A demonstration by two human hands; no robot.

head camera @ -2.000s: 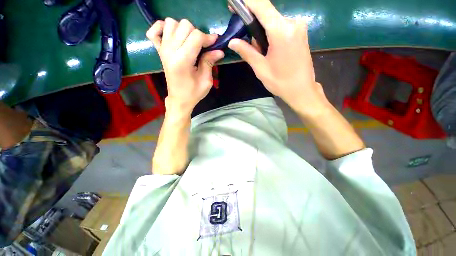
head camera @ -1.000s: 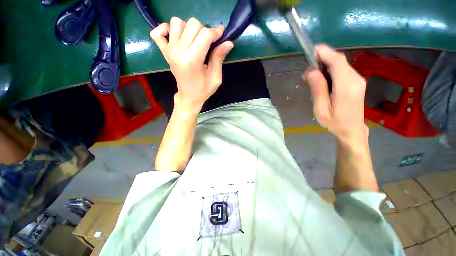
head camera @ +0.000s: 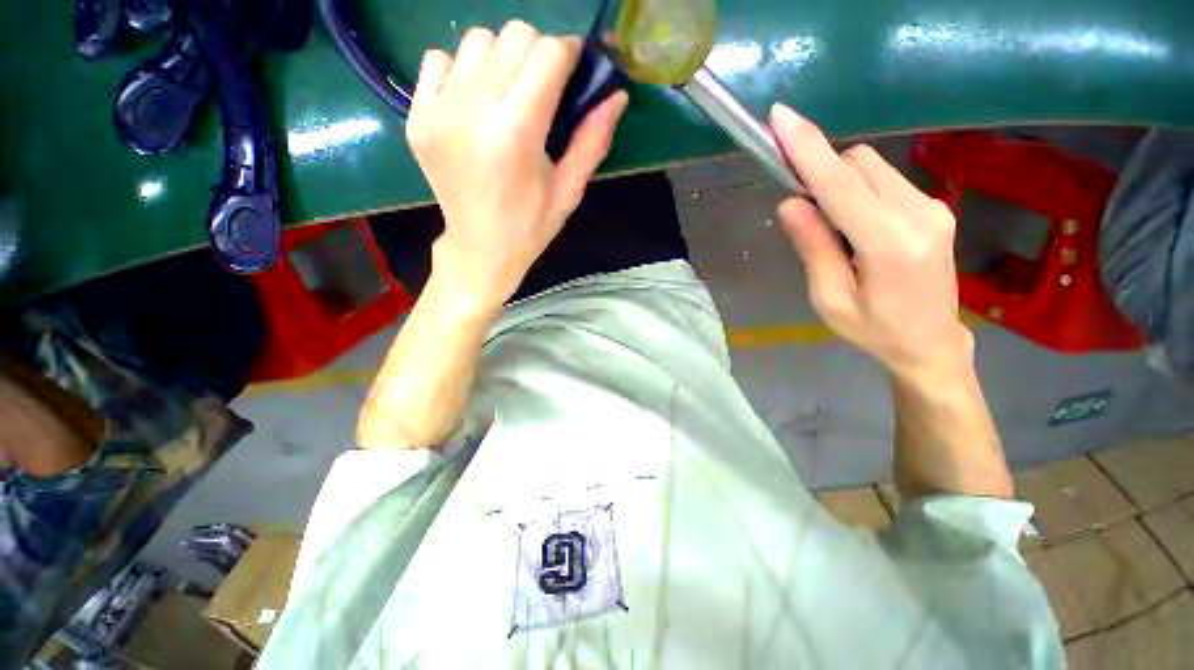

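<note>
My left hand (head camera: 504,144) grips a dark navy curved plastic part (head camera: 585,94) at the bench edge. The fingers cover much of it and its far end runs up to the top of the picture. A thin curved dark bar (head camera: 360,55) shows left of that hand; I cannot tell if it is joined to the part. My right hand (head camera: 871,236) holds the soft-face mallet by its grip. The mallet's yellow-green head (head camera: 668,37) is at the part's right side, overlapping it in view; contact cannot be told.
Several dark plastic arms (head camera: 245,170) with round ends lie on the green bench (head camera: 917,79) at left, one overhanging its edge. Red stools (head camera: 1034,242) stand at both sides below. A person in camouflage clothing (head camera: 118,445) is at left; a grey-clothed part shows at right. Cardboard boxes (head camera: 249,589) lie lower left.
The right hand has moved from beside the part to the right, and the mallet head now points at the part. The left hand keeps its hold and has shifted slightly. The arms at left appear slightly lower-left.
</note>
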